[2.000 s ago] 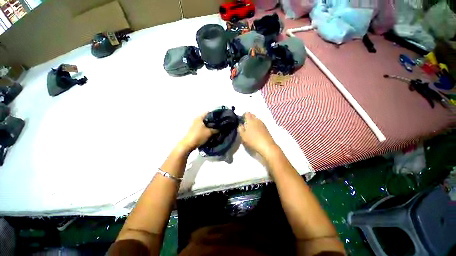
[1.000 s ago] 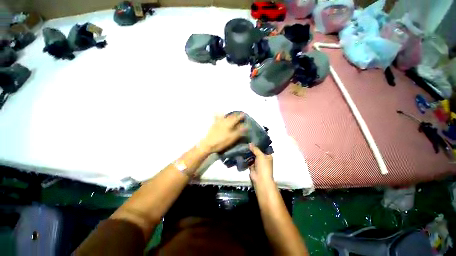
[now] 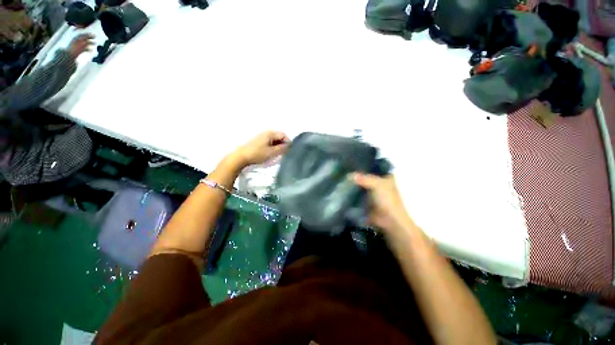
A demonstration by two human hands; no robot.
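Observation:
A grey rounded pouch (image 3: 320,178) with black parts is in my right hand (image 3: 381,195), near the table's front edge. It is blurred. My right thumb lies over its right side, and the other fingers are mostly hidden. My left hand (image 3: 261,148) is left of the pouch, fingers curled, above crumpled clear film (image 3: 259,178) at the table edge. I cannot tell if the fingers grip the film.
Several grey-and-black pouches (image 3: 506,81), some with orange parts, cluster at the back right. Another person's hand (image 3: 81,44) and more pouches (image 3: 123,23) are at the far left. A grey stool (image 3: 135,226) stands below the edge. A white strip (image 3: 605,145) lies on red striped cloth.
The view has swung left. My left hand has left the pouch and moved to the clear film at the table edge. My right hand still holds the pouch. A person's arm now shows.

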